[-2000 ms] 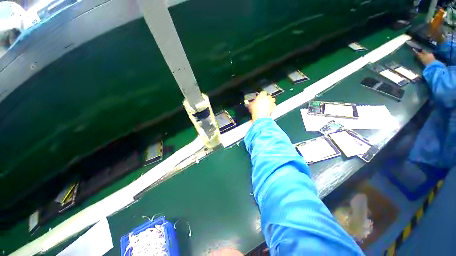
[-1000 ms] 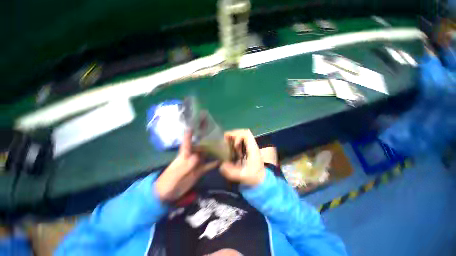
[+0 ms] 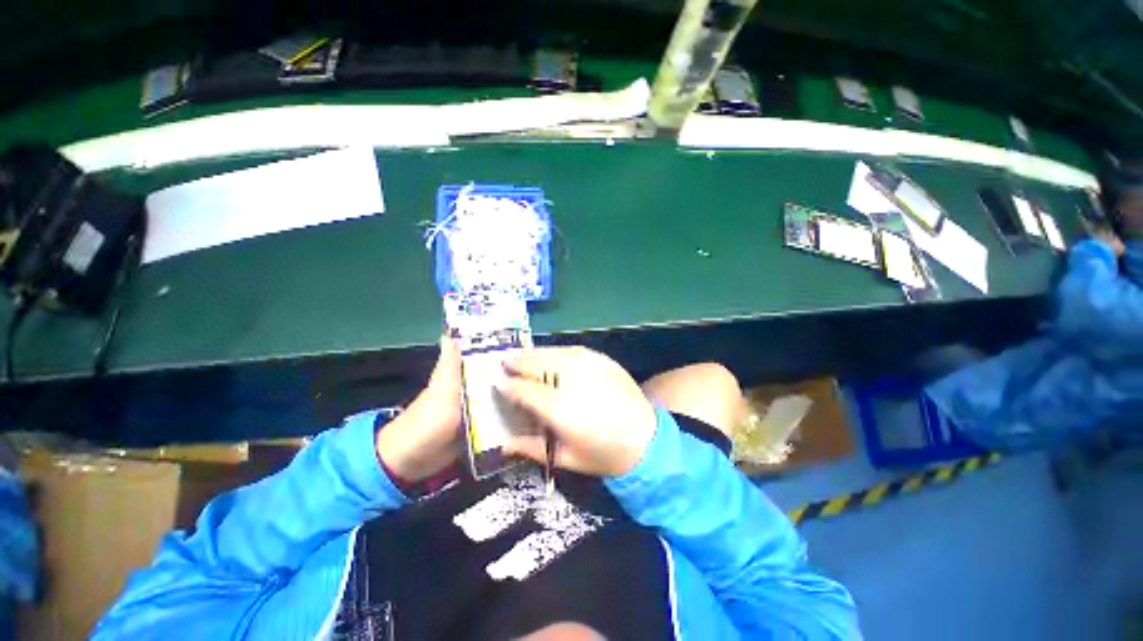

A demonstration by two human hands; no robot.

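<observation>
A phone mid-frame assembly (image 3: 490, 398) is held upright over my lap, its circuit-board end pointing away, just in front of the blue tray. Its middle is covered by a white or light grey block. My left hand (image 3: 429, 420) grips its left edge. My right hand (image 3: 577, 407) lies on its right side, fingers over the face; a thin dark tool seems to show between the fingers, too small to name. The blue parts tray (image 3: 547, 288) holds a heap of thin white strips (image 3: 495, 242).
Several phone bodies (image 3: 842, 238) lie on the bench at right, some on a white sheet (image 3: 963, 256). Another white sheet (image 3: 270, 200) and a black device (image 3: 75, 238) are at left. More phones (image 3: 553, 68) lie on the belt. A post (image 3: 699, 56) stands at its edge. A blue sleeve (image 3: 1022, 351) shows at right.
My right arm has come back from the belt. Both hands now hold a phone over my lap, closer and steadier than a second ago. The view has turned, bringing the tray and black device into clearer sight.
</observation>
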